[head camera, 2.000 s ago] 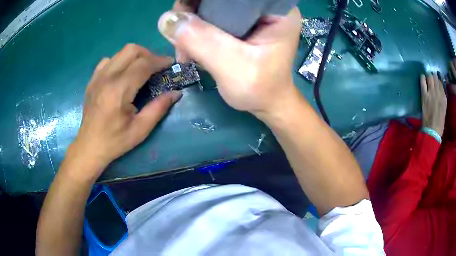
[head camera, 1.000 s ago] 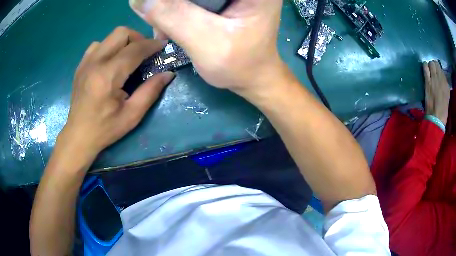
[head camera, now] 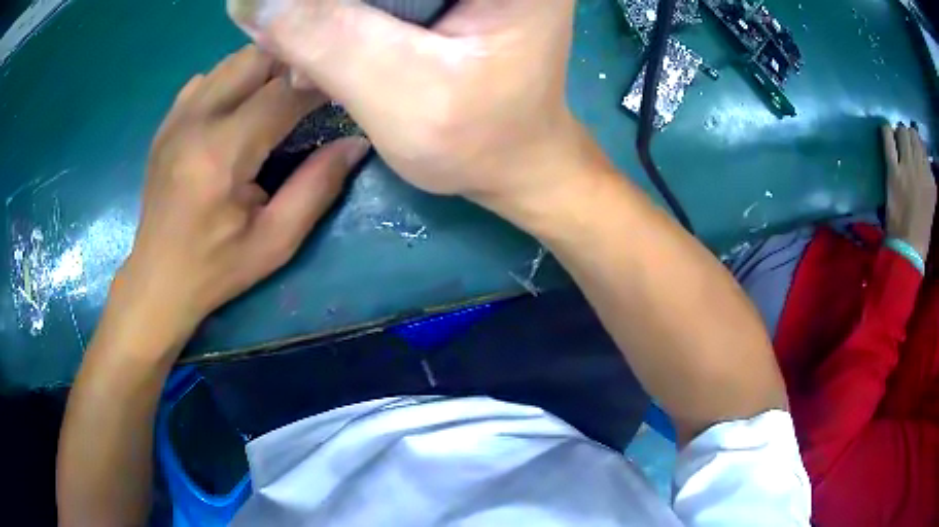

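My left hand [head camera: 221, 180] holds a dark circuit board [head camera: 321, 128] on the green bench, between thumb and fingers. My right hand [head camera: 432, 98] is wrapped around the grey electric screwdriver [head camera: 410, 8], above and right of the board. The picture's top edge cuts off most of the screwdriver. Its tip is hidden behind my right hand, so I cannot tell whether it touches the board. My right hand also covers part of the board.
More circuit boards [head camera: 757, 46] and a silver plate-like piece [head camera: 664, 84] lie at the upper right. A black cord [head camera: 649, 113] crosses there. A person's hand [head camera: 908, 190] in a red sleeve rests at the right. A blue-framed object [head camera: 203, 494] is below the bench's front edge [head camera: 340, 335].
My right hand and the screwdriver have moved left and up in the picture. They now cover more of the board. My left hand still holds the board, and the view has shifted somewhat.
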